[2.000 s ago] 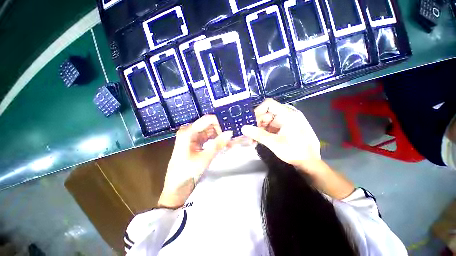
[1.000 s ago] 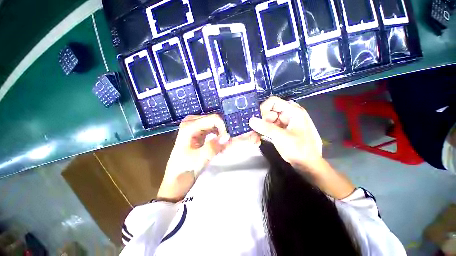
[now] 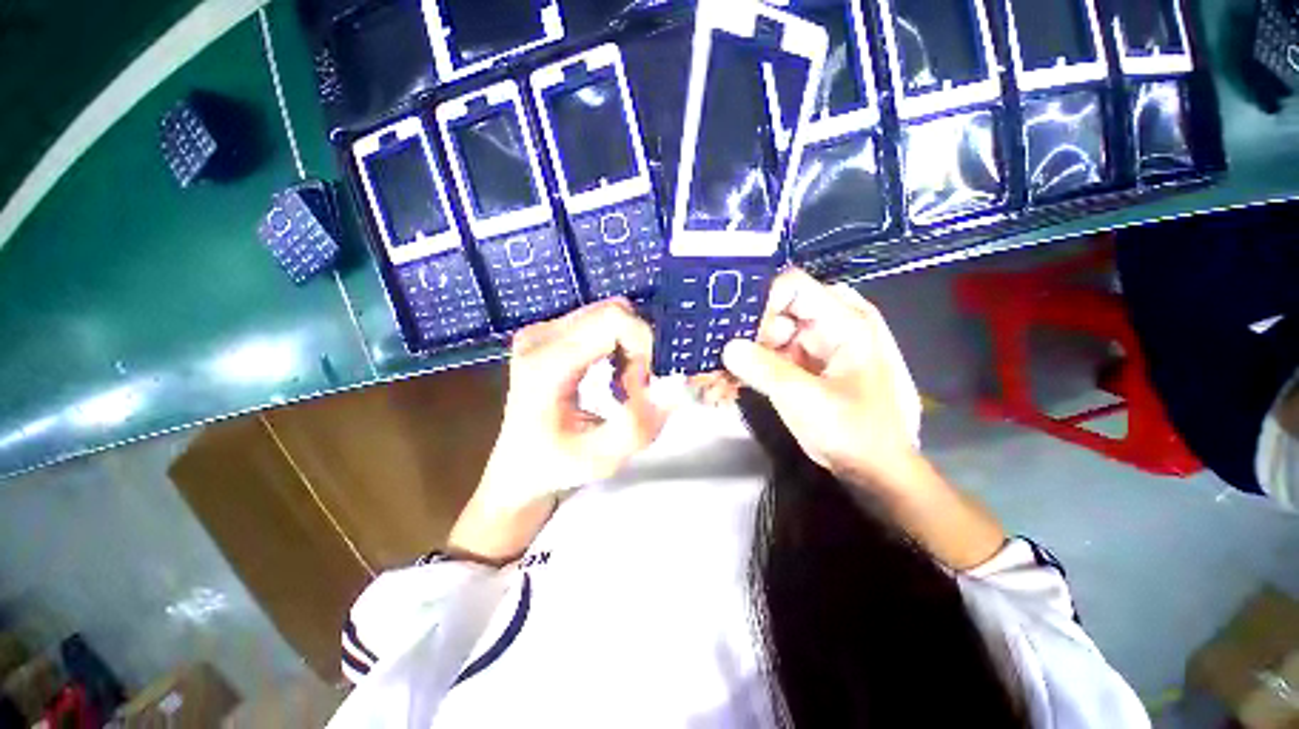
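A front housing [image 3: 744, 143] with a white-bordered window is held over the tray's near edge, tilted to the right. A keypad [image 3: 717, 316] sits in its lower part. My right hand [image 3: 833, 363] grips the housing's lower right side, with the thumb on the keys. My left hand [image 3: 577, 399] is at the lower left corner, fingers curled; whether it touches the housing is unclear. The black tray [image 3: 373, 88] holds three housings with keypads at the left [image 3: 523, 257]. Housings right of the held one show shiny black below their windows [image 3: 952, 164].
Two small keypad stacks lie on the green table left of the tray, one farther [image 3: 188, 140] and one nearer [image 3: 298, 234]. Another keypad stack [image 3: 1278, 40] is cut off at the right edge. A red stool [image 3: 1019, 356], a person's dark clothing and a cardboard box [image 3: 306, 499] are below.
The held housing has moved right and tilted clockwise, uncovering the third housing in the tray. My left fingers have drawn back from the keys. The view has shifted slightly.
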